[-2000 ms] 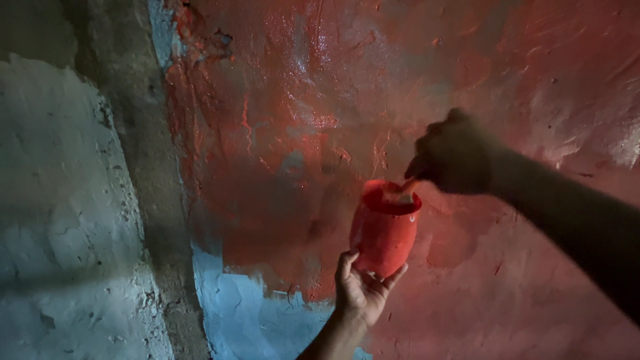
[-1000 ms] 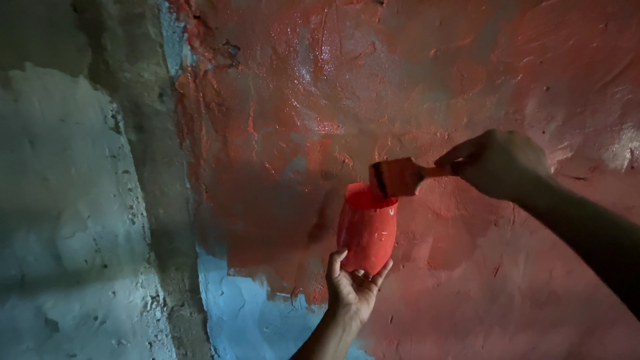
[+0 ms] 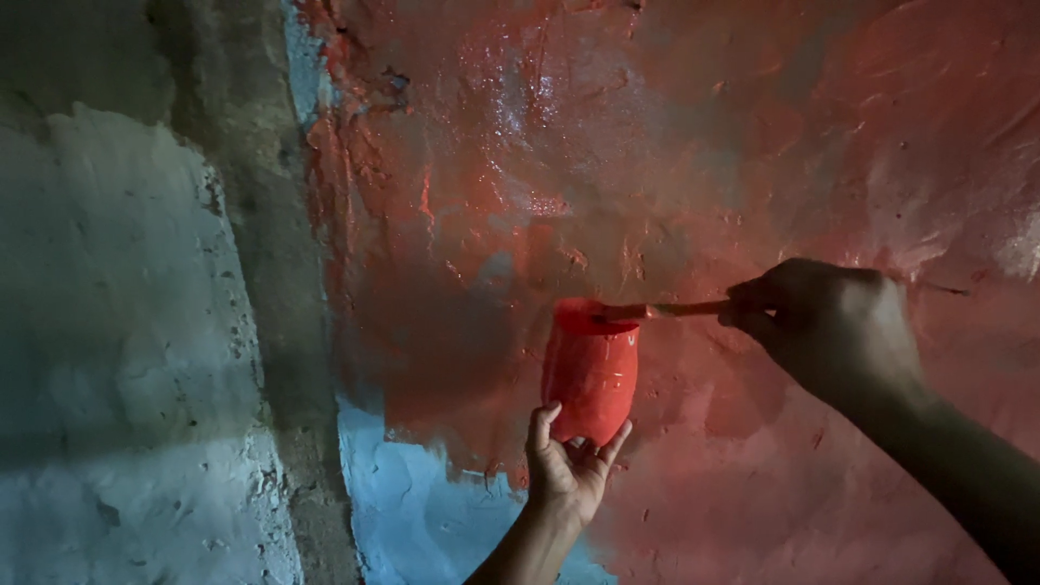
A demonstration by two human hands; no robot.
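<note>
A red, paint-coated container [image 3: 591,374] stands upright on the fingers of my left hand [image 3: 567,471], which grips it around its base. My right hand [image 3: 829,321] holds a paintbrush [image 3: 682,309] by its handle, to the right of the container. The brush lies nearly level, edge-on to the view, with its head at the container's mouth; the bristle tips are hard to make out against the red rim. Behind both hands is a rough wall [image 3: 699,195] with uneven, partly glossy red paint.
Light blue paint [image 3: 431,504] shows at the wall's lower middle. A bare grey cement strip [image 3: 284,325] runs down left of the red area, and a pale grey-blue wall surface [image 3: 122,325] fills the far left. My right forearm crosses the lower right.
Two seconds ago the brush was down in the container's mouth; a second ago it was raised with its broad side showing. Now it is turned edge-on at the rim. The left hand keeps holding the container.
</note>
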